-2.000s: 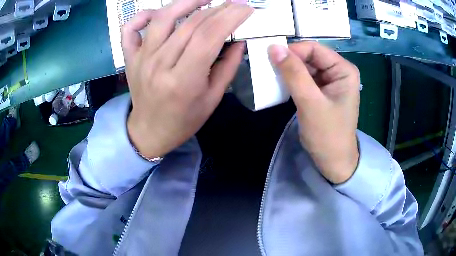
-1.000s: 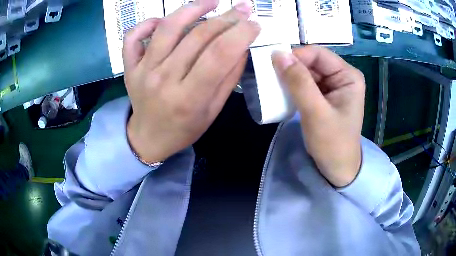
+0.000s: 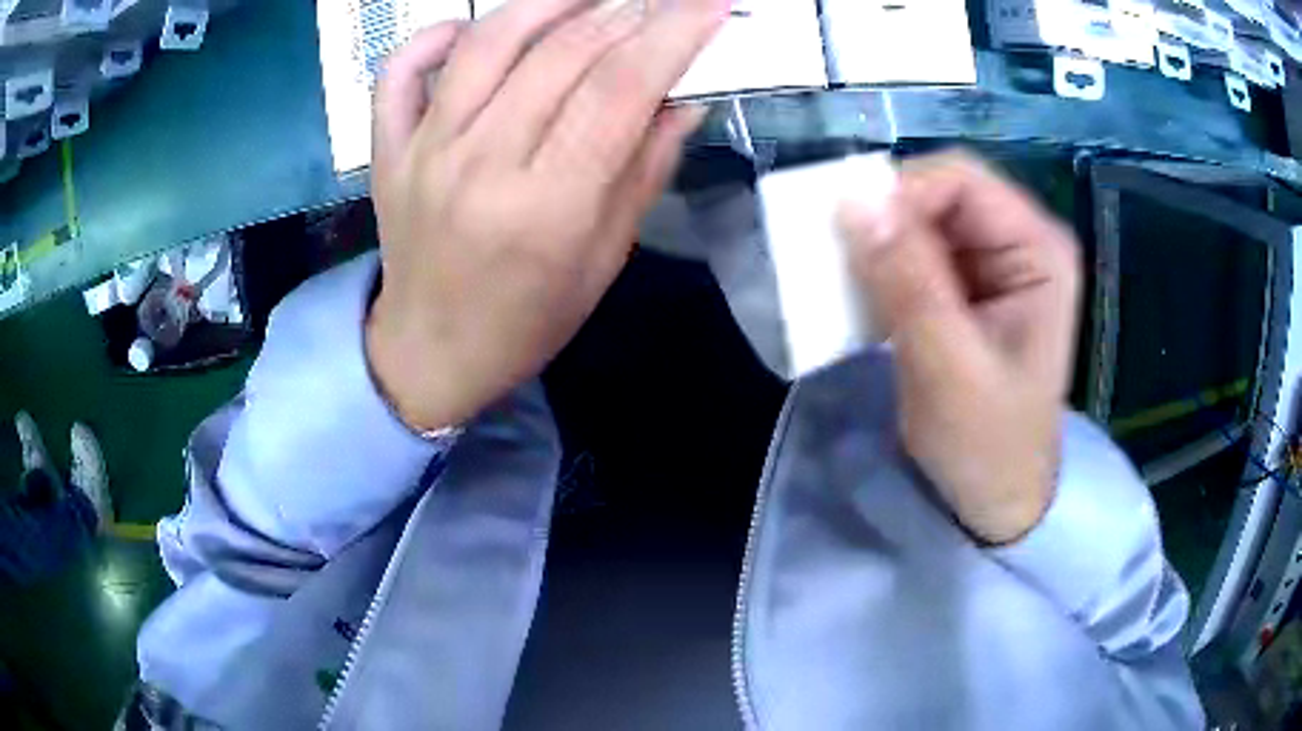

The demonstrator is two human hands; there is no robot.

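Observation:
Several white retail boxes [image 3: 900, 46] lie side by side at the bench's front edge. My left hand [image 3: 521, 200] lies over the left boxes, fingers slightly spread; whether it grips anything is hidden. My right hand [image 3: 978, 314] is a little blurred and pinches a white label strip [image 3: 821, 264] between thumb and fingers, below the boxes and off the bench edge. A translucent part of the strip curves behind it towards the left. Thin clear pieces show between the boxes and the strip.
Box stacks with hang tabs stand at the upper left [image 3: 29, 94] and upper right [image 3: 1078, 74]. A dark waste bin [image 3: 179, 336] with scraps is on the floor at left. A metal frame [image 3: 1107, 307] stands at right. A person's shoes [image 3: 89, 471] show at far left.
My right hand has moved right and slightly down with the strip, which is now apart from the box edge. My left hand has stayed over the boxes.

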